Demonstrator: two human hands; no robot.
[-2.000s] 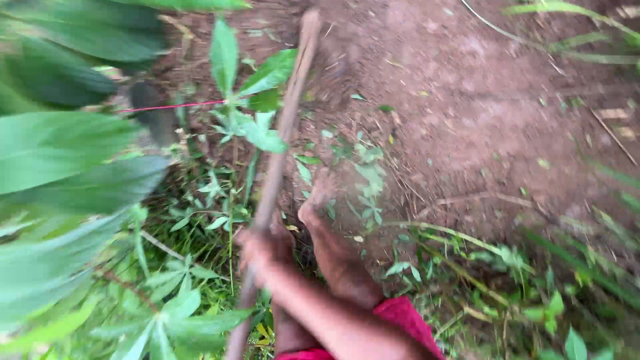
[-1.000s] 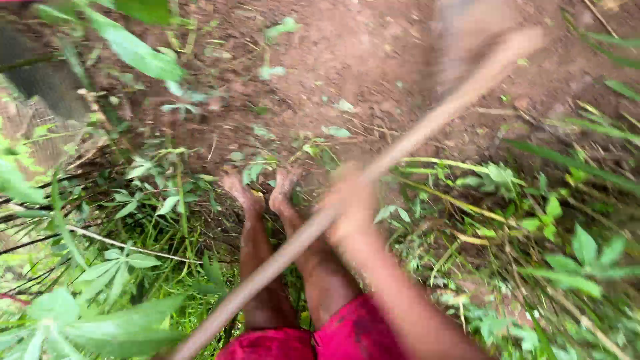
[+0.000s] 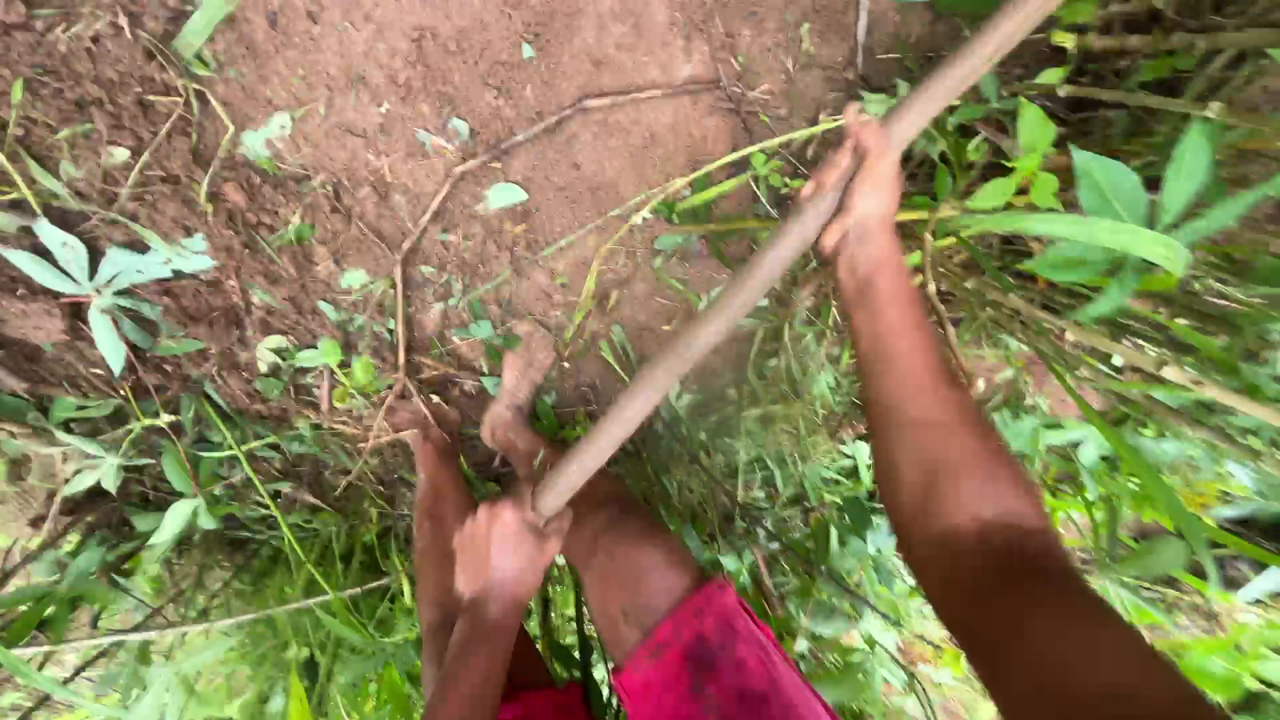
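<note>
A long wooden handle (image 3: 700, 340) runs diagonally from the lower middle of the view to the top right edge, where its far end is out of frame. My left hand (image 3: 505, 550) is closed around its near end, just above my knees. Farther up the shaft, my right hand (image 3: 860, 185) grips it, with the arm stretched out on the right. Whatever the handle carries at its far end is hidden beyond the frame.
My bare feet (image 3: 520, 385) stand at the border of reddish-brown soil (image 3: 620, 150) and green weeds. A bent dry stem (image 3: 430, 210) lies ahead. Leafy plants (image 3: 1110, 210) crowd the right; a small seedling (image 3: 95, 285) grows at left.
The handle's far part has swung to the right since the oldest frame. My left hand now shows on its near end, and my right hand is farther right. The view has shifted too.
</note>
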